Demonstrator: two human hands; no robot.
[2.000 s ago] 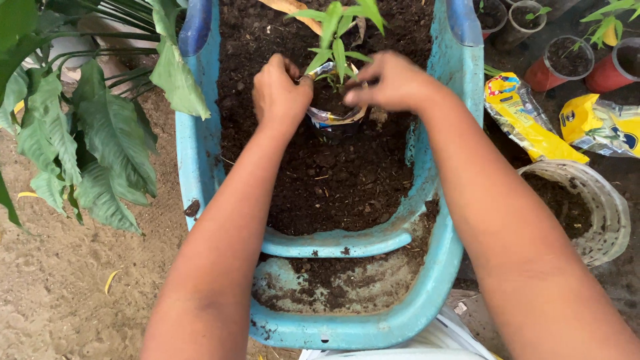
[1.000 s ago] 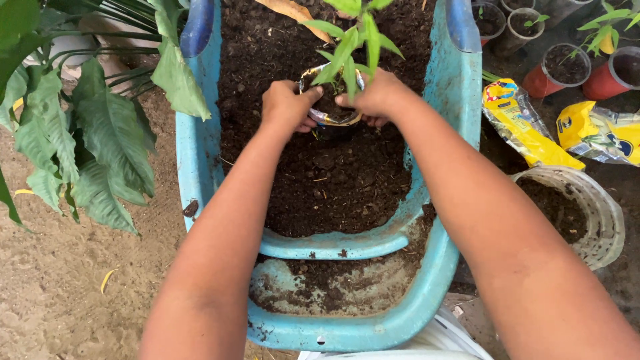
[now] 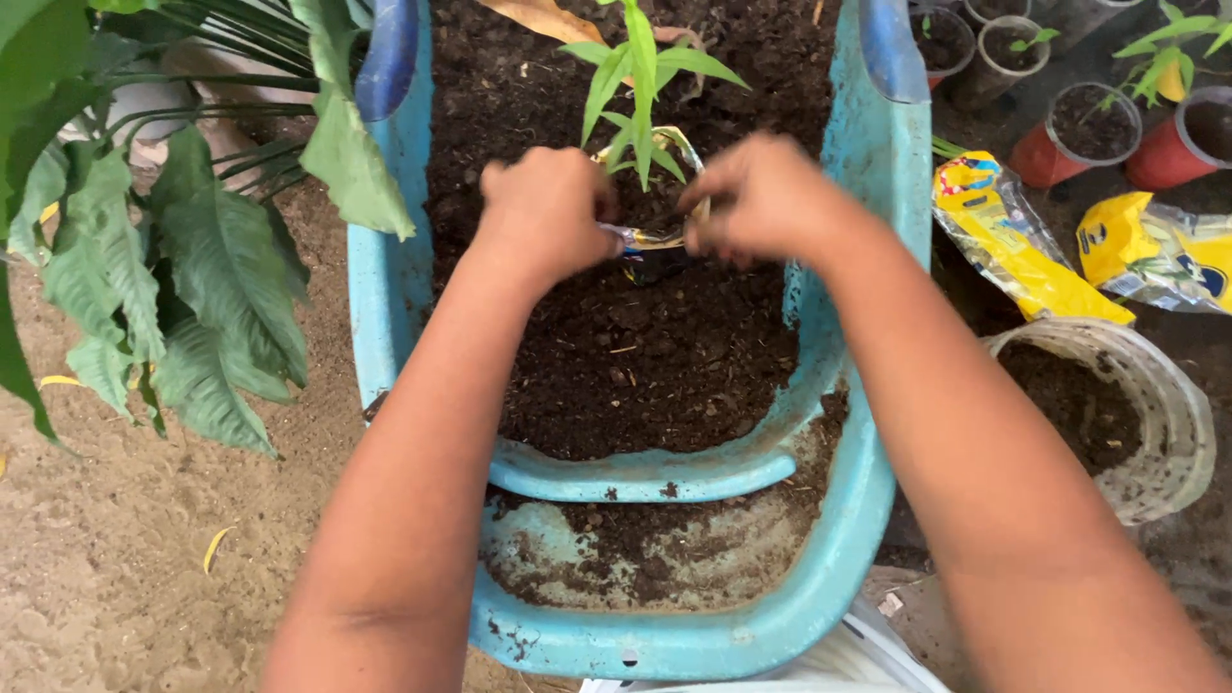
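Note:
A leafy green seedling [image 3: 640, 87] stands in a printed plastic bag pot [image 3: 656, 239] with its rim folded, resting on dark soil [image 3: 654, 356] inside a blue plastic tub [image 3: 895, 385]. My left hand [image 3: 553, 212] grips the left side of the bag's rim, its fingers curled and partly hidden. At the right side of the rim is my right hand [image 3: 765, 202], blurred, with its fingertips closed around the bag's edge. Soil shows inside the bag between my hands.
Large-leaved plants [image 3: 226, 260] lean over the tub's left side. To the right lie yellow printed plastic packets [image 3: 1035, 250], near red cups of soil [image 3: 1092, 135] and a translucent plastic container [image 3: 1169, 433]. A dry leaf [image 3: 549, 19] lies on the soil at the top.
My right hand was blurred above the bag's soil, then both hands held the bag's sides. Now my right hand is at the right rim and the bag's edge looks more folded.

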